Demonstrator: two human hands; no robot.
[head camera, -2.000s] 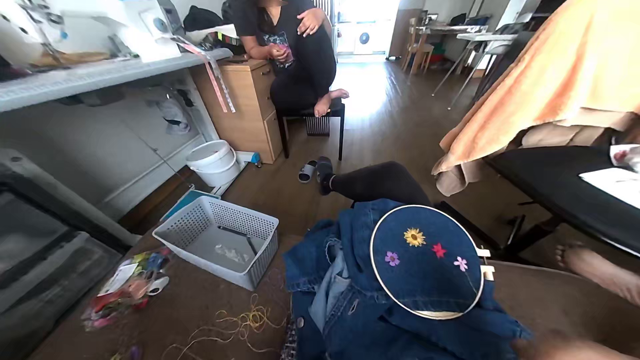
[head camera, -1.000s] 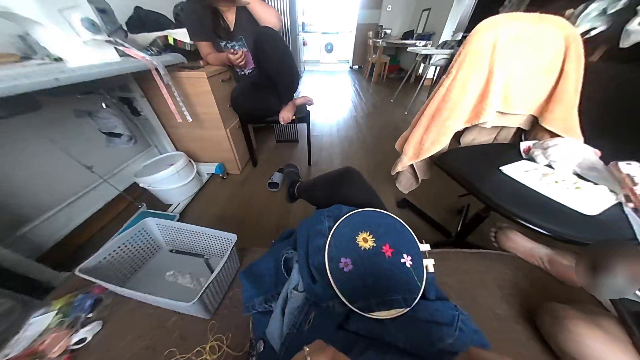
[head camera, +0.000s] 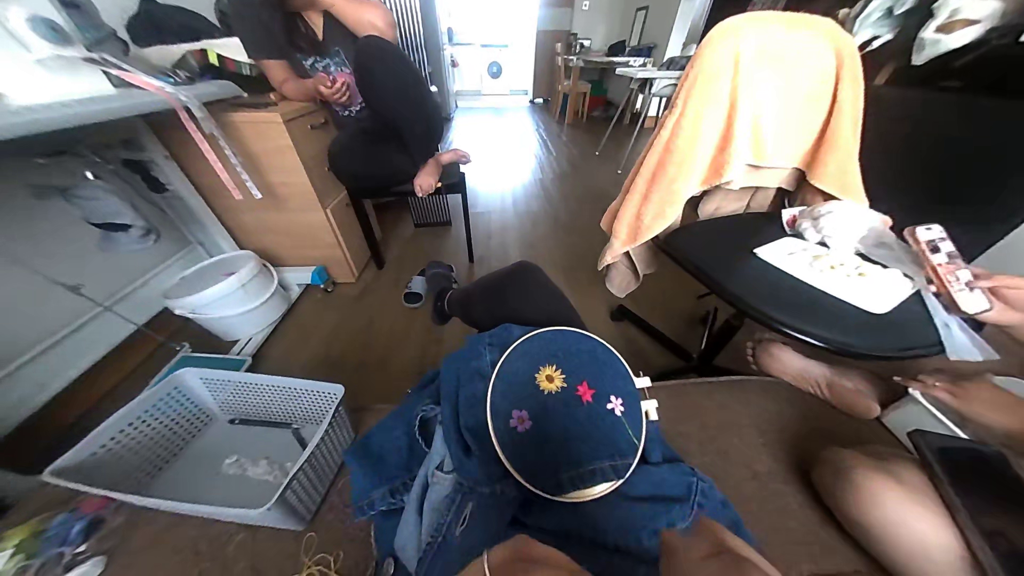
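Note:
A denim garment (head camera: 464, 448) lies across my lap, with a round embroidery hoop (head camera: 490, 416) clamped on it. Inside the hoop are a yellow, a red, a pale pink and a purple embroidered flower; a green stitched stem runs below the pale pink one. At the bottom edge of the view my left hand (head camera: 528, 558), with a thin band at the wrist, is by the denim below the hoop. My right hand (head camera: 708, 552) is just right of it, blurred and against the denim. The fingers of both are cut off or hidden, so whether they grip the cloth cannot be told.
A grey plastic basket (head camera: 320, 400) holding a dark tool stands at left, near loose yellow thread (head camera: 318, 560) and a white bucket (head camera: 228, 296). At right, a black chair (head camera: 736, 272) bears a white tray (head camera: 832, 272). One person sits ahead; another at right holds a phone (head camera: 948, 268).
Both my hands now show at the bottom edge by the denim; two seconds ago only a blurred hand showed at lower right. The view has swung right, bringing in the person with the phone.

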